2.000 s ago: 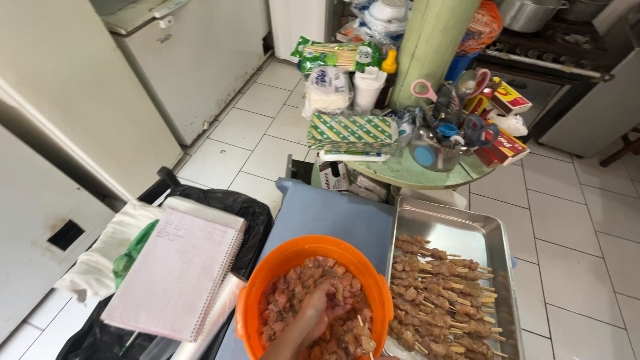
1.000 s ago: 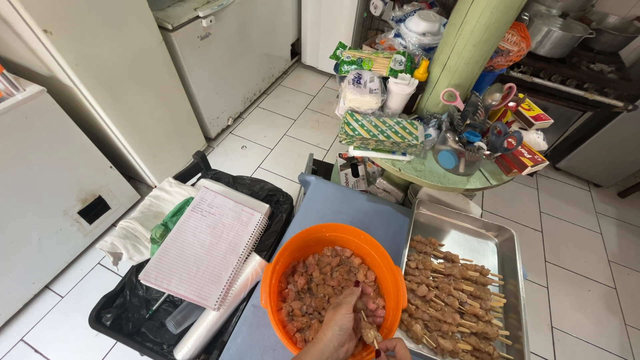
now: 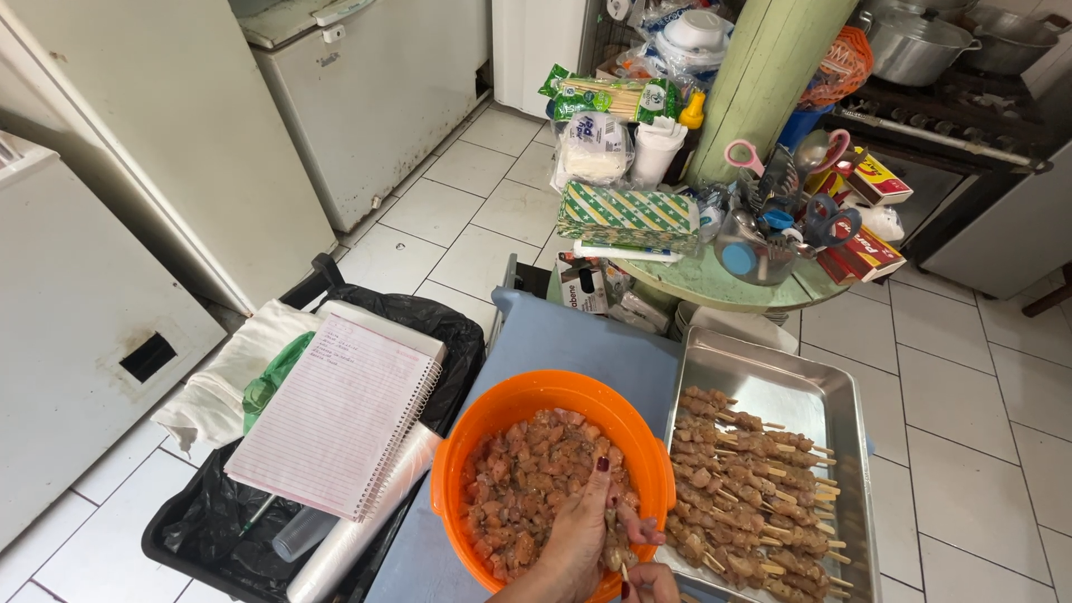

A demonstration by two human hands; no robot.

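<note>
An orange plastic tub (image 3: pixel 544 383) of cut raw meat (image 3: pixel 528 469) stands on a blue surface. Over its right part, my left hand (image 3: pixel 578 528) closes around the meat pieces on a wooden skewer (image 3: pixel 618 548). At the tub's lower right rim, my right hand (image 3: pixel 649 582) pinches the skewer's lower end with its fingertips; the frame's bottom edge cuts this hand off. To the right, a metal tray (image 3: pixel 758 347) holds several rows of loaded meat skewers (image 3: pixel 745 494), their stick ends pointing right.
Left of the tub, a spiral notebook (image 3: pixel 335 410) with handwriting lies on a black crate (image 3: pixel 167 523) lined with a black bag, beside a plastic film roll (image 3: pixel 360 519). Behind, a green round table (image 3: pixel 729 285) carries a utensil container (image 3: pixel 754 255), napkins (image 3: pixel 628 213) and a skewer pack (image 3: pixel 615 99).
Two seconds ago one hand was in the meat and no skewer showed in it. A second ago both hands came to the tub's lower right with a skewer, where they still are.
</note>
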